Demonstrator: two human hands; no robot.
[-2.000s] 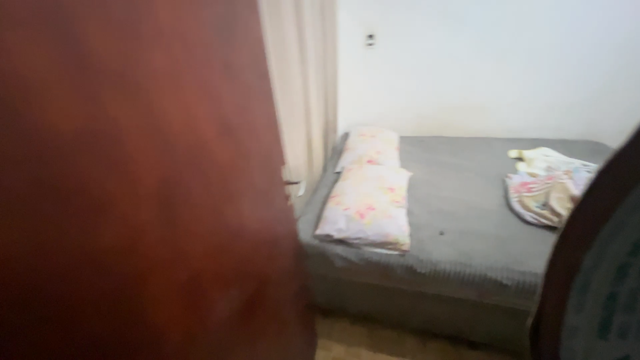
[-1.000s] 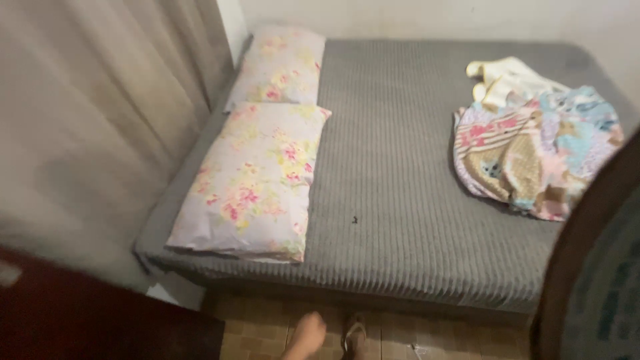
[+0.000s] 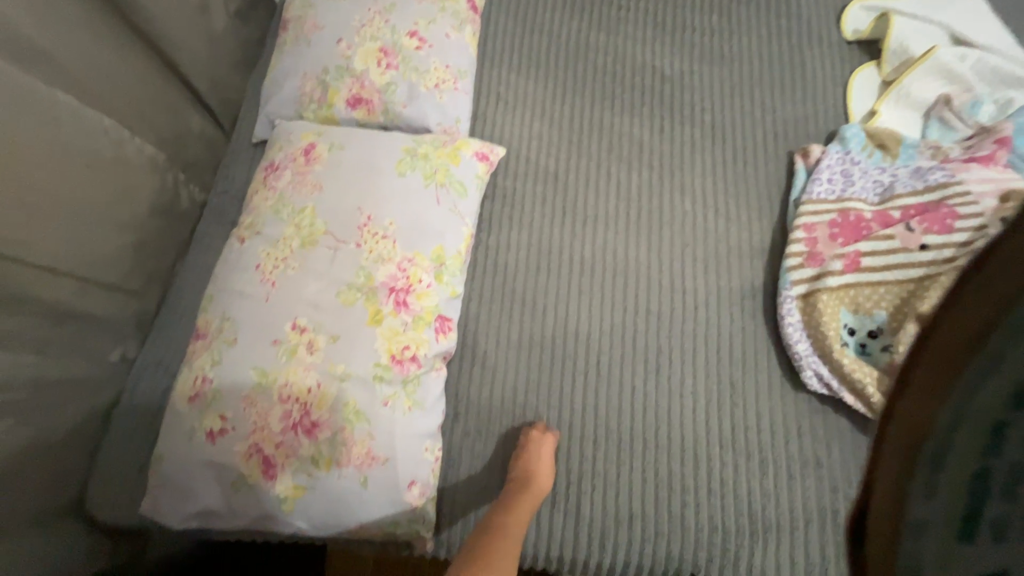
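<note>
My left hand (image 3: 534,460) reaches in from the bottom edge, over the near part of the grey ribbed bedspread (image 3: 640,264). Its fingers are curled downward at the cover, and their tips are hidden, so whether anything is between them cannot be told. Just left of the hand lies a pillow with a pink and yellow floral cover (image 3: 320,320); a second floral pillow (image 3: 376,64) lies beyond it. My right hand is out of view.
A crumpled patterned blanket with animal pictures (image 3: 880,232) lies on the bed at the right, against a white cloth with yellow edging (image 3: 952,64). A curtain (image 3: 80,200) hangs along the left. A dark rounded rim (image 3: 936,384) blocks the lower right.
The view has moved in over the bed. My left hand has gone from beside the near bed edge to over the bedspread. A small dark thing seen on the cover a second ago no longer shows.
</note>
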